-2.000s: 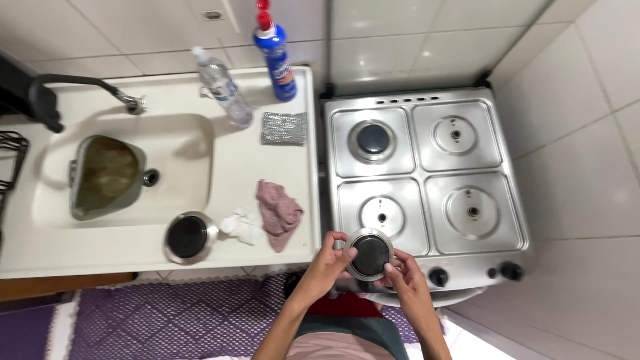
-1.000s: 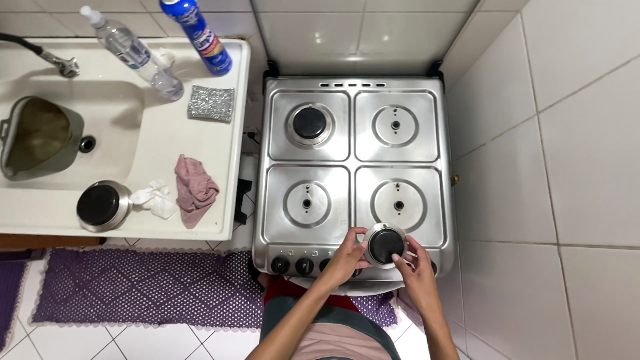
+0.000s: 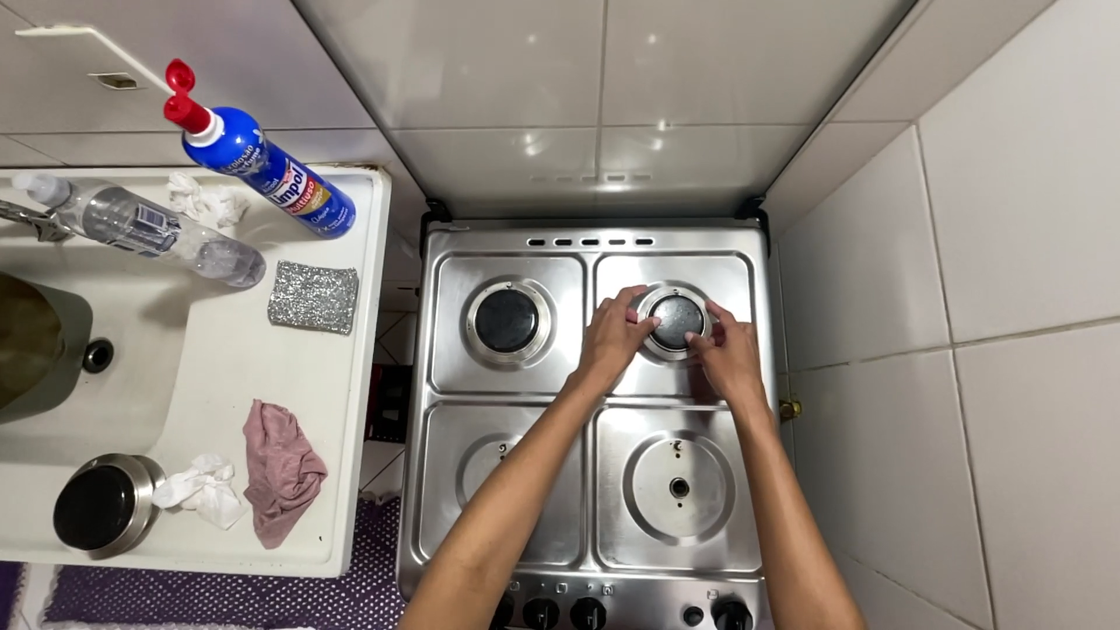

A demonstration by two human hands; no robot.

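Both my hands hold a gas burner with a black cap and metal ring [image 3: 676,322] at the back right well of the stainless steel stove [image 3: 503,398]. My left hand [image 3: 615,337] grips its left side, and my right hand [image 3: 728,348] grips its right side. Whether it rests fully on the stove cannot be told. A similar burner [image 3: 507,321] sits in the back left well. The front right well [image 3: 679,487] shows a bare burner hole. My left forearm partly covers the front left well [image 3: 492,464].
On the sink counter [image 3: 337,376] at left are stacked burner parts [image 3: 98,507], white crumpled paper [image 3: 206,490], a pink cloth [image 3: 280,472], a silver scouring sponge [image 3: 312,297], a clear plastic bottle [image 3: 149,223] and a blue cleaner bottle [image 3: 267,171]. A tiled wall [image 3: 980,262] borders the right side.
Both hands have carried the burner from the stove's front edge to the back right well. The view has shifted toward the stove.
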